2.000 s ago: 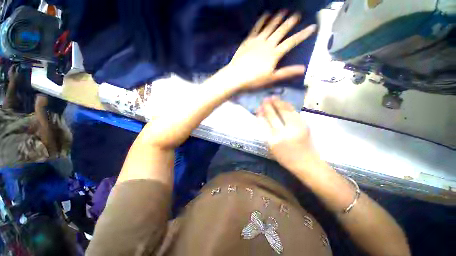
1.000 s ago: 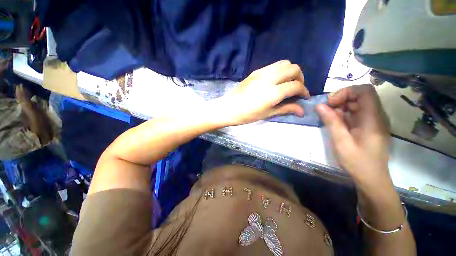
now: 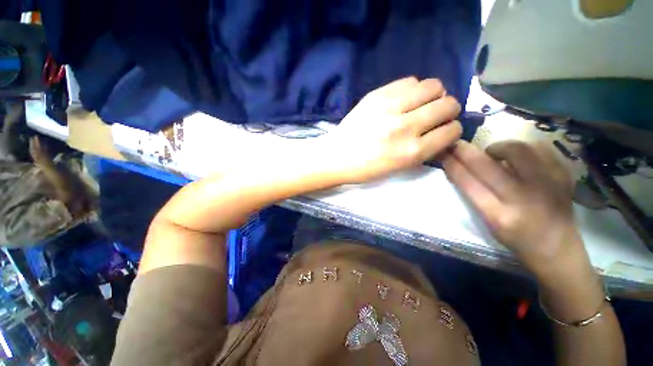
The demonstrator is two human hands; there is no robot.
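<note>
The dark navy garment body lies in a heap over the back and left of the white table. My left hand rests at its front edge with the fingers curled down on navy cloth. My right hand is beside it, left of the needle area, its fingertips meeting my left fingertips at a small dark piece of cloth. The pale face of the strip does not show; the hands hide most of what they hold. The right hand is slightly blurred.
The cream and teal sewing machine head stands at the right. The table's front edge runs before my lap. A blue crate edge is below left. Red handles lie far left. Another person's arm shows at the left.
The pale strip, seen between my hands a second ago, no longer shows. The hands have closed together over dark cloth at the garment's right front corner. Earlier the left hand was spread flat.
</note>
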